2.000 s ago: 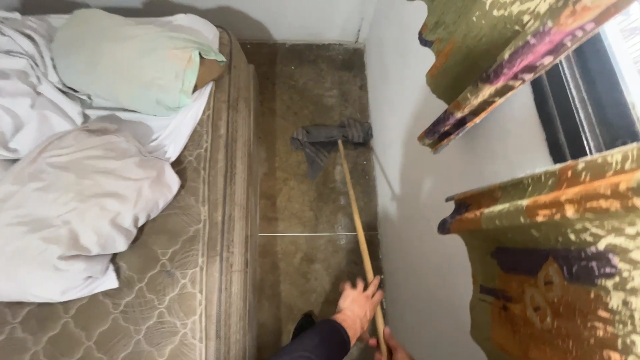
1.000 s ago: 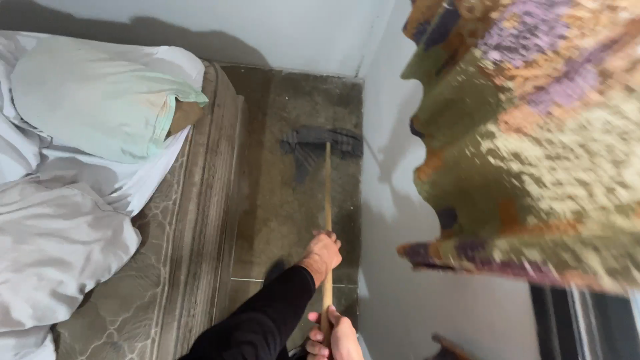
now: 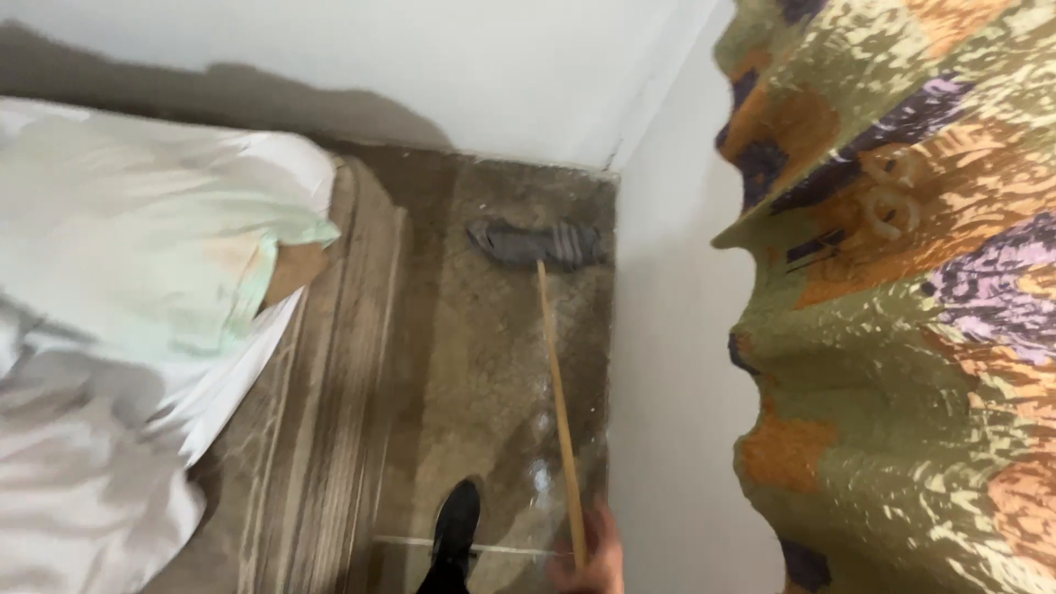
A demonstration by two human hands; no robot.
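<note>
My right hand (image 3: 598, 551) is closed around a long wooden pole (image 3: 559, 396) at the bottom of the view, slightly blurred by motion. From there the pole runs up and slightly left to a grey striped cloth (image 3: 536, 245). The cloth lies crosswise on the floor at the pole's far end, close to the right wall, and hides whatever head is beneath it. My left hand is out of view.
A bare quilted mattress (image 3: 322, 429) with white bedding (image 3: 74, 487) and a pale green pillow (image 3: 157, 256) borders the floor on the left. A black shoe (image 3: 458, 516) stands on the wet-looking floor (image 3: 487, 355). A patterned curtain (image 3: 858, 330) hangs before the right wall (image 3: 676, 330).
My left hand, on the pole one second ago, has gone out of view. A black shoe has come into view at the bottom.
</note>
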